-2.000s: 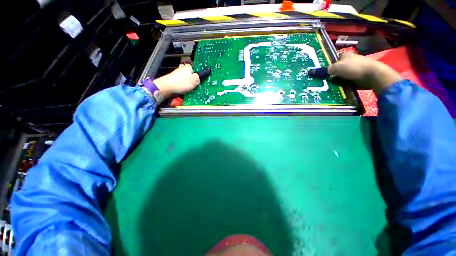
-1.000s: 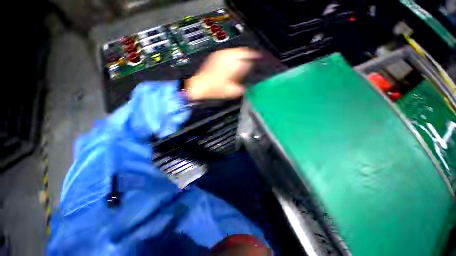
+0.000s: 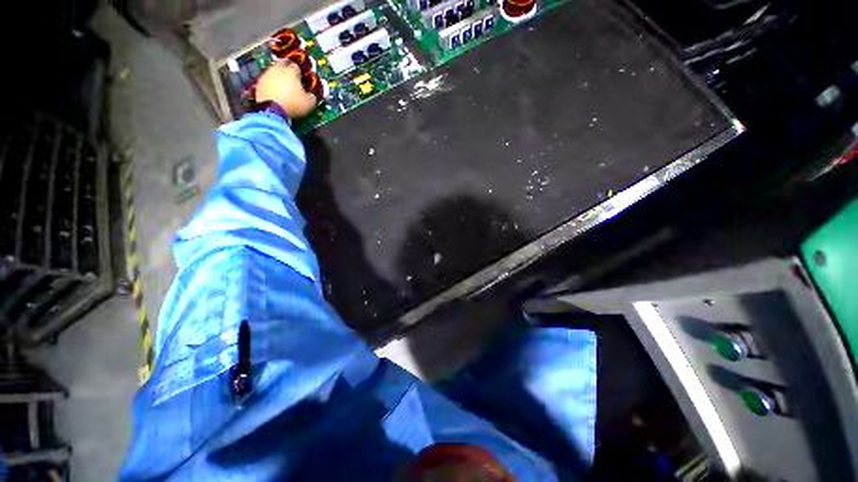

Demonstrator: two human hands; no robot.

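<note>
A large green printed circuit board [image 3: 381,75] lies component side up along the far edge of the black side table. It carries copper-red ring coils, white heat-sink-like blocks and small yellow parts. Its top is cut off by the picture's edge. My left hand [image 3: 286,89] is at the board's left end, with the fingers curled over the ring coils; the fingertips are partly hidden. A dark purple band shows at that wrist. My right hand is not in view.
The side table [image 3: 527,122] has a scuffed black top and a metal near edge. A machine panel with two green push buttons [image 3: 726,346] is at lower right, beside a corner of green mat [image 3: 837,273]. Black racks [image 3: 52,198] stand at left beyond the taped grey floor.
The view has swung left from the framed board on the mat to the side table. My left hand has left the framed board and reached the coils of the table's board. My right hand has left view.
</note>
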